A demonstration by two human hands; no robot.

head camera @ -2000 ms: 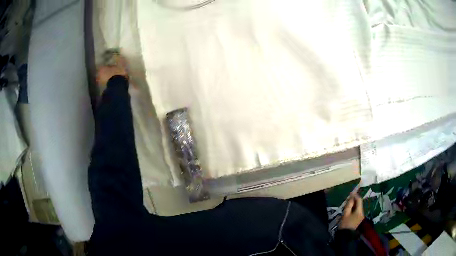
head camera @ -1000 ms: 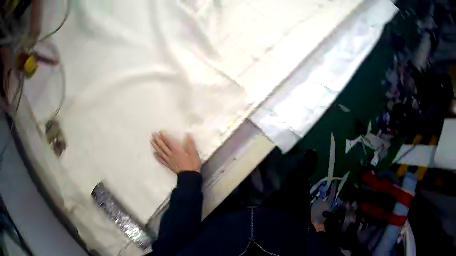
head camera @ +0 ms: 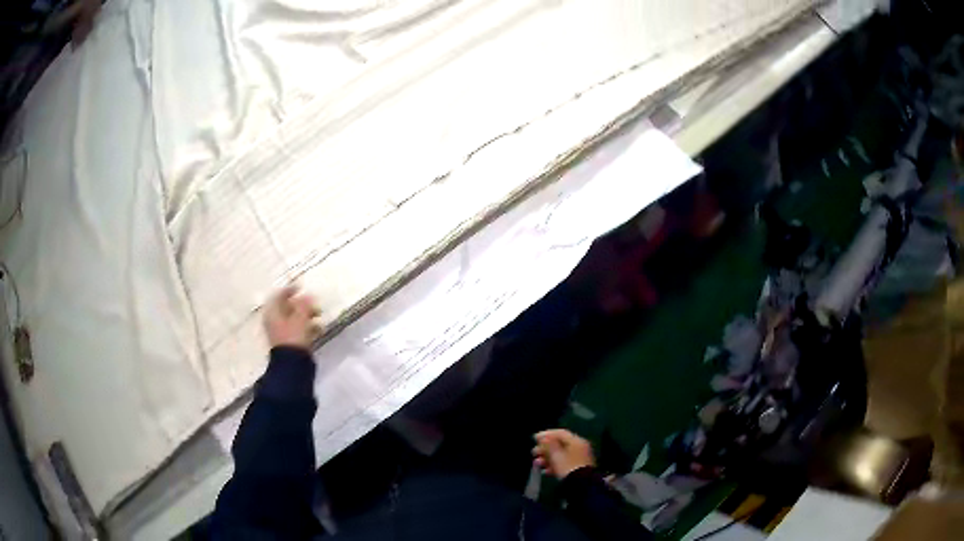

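The cream ribbed fabric ply (head camera: 349,159) lies over the table, folded and wrinkled toward the back left. Its loose edge runs diagonally a little inside the layered front edge of the stack (head camera: 444,248). My left hand (head camera: 291,315) is on the cloth at this front edge, fingers bent; whether they pinch the fabric is unclear. My right hand (head camera: 562,452) is off the table, in front of my body, loosely curled with nothing visible in it. White underlay paper with thin lines (head camera: 465,306) hangs below the stack. A dark metal bar (head camera: 72,486) lies at the lower left.
A small dark metal piece (head camera: 23,354) lies on the cloth at the far left. The pale table edge (head camera: 756,90) shows at the upper right. The green floor (head camera: 677,349) holds fabric scraps; brown cardboard (head camera: 914,391) stands at the right.
The view has swung right along the table, so the bar now sits at the far lower left. My left hand has moved from flat on the cloth to the front edge. My right hand now shows clearly.
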